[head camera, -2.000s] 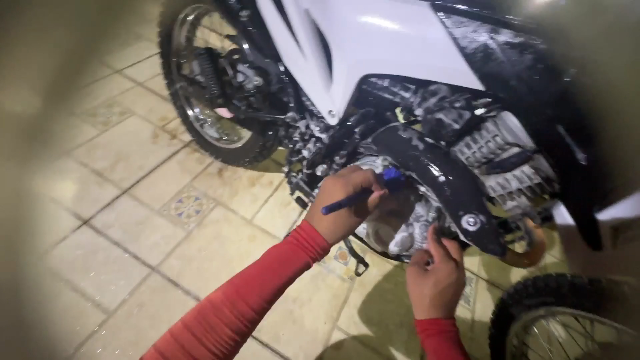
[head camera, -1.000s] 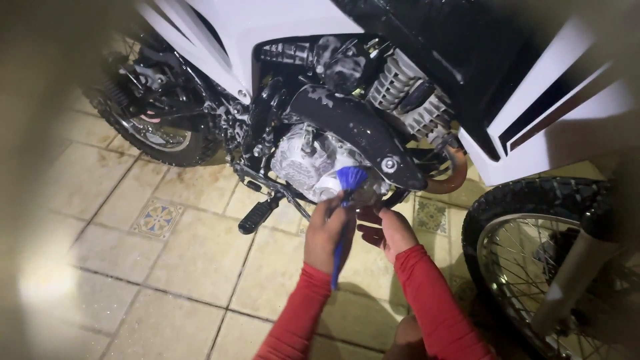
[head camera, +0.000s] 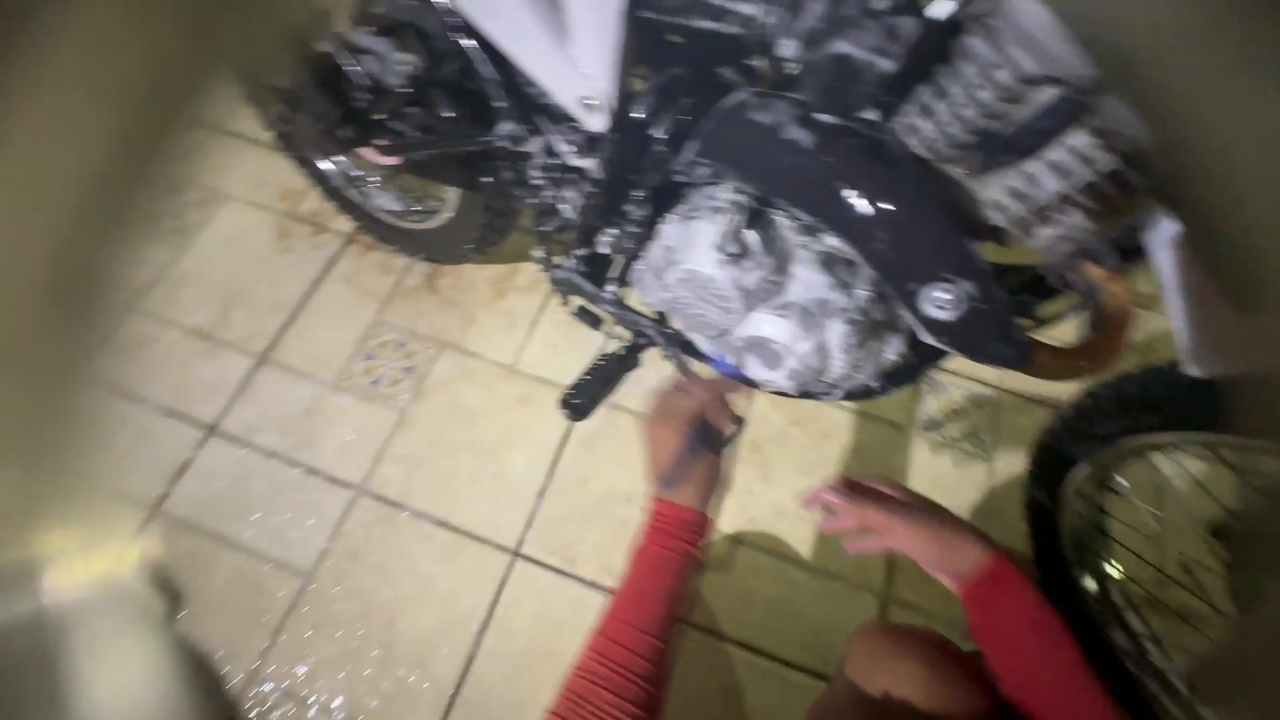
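My left hand (head camera: 690, 435) is closed around a blue-handled brush (head camera: 690, 455), just below the motorcycle's engine and right of the footpeg (head camera: 600, 382). Only a bit of the brush's blue head shows, at the lower edge of the engine cover (head camera: 715, 270), which is coated with white foam. Lower right, my right hand (head camera: 870, 518) is held over the floor with its fingers apart, holding nothing. A black exhaust shield (head camera: 850, 195) curves over the engine cover. The picture is blurred.
The rear wheel (head camera: 430, 215) stands at the upper left, the front wheel (head camera: 1060, 490) at the right. An orange-brown exhaust pipe (head camera: 1100, 325) bends beside the engine. Pale floor tiles (head camera: 440, 450) lie below, wet at the lower left. My bare knee (head camera: 900, 665) is at the bottom.
My left hand with the brush has moved from the front of the engine cover to beneath its lower edge. My right hand has drawn back from the engine.
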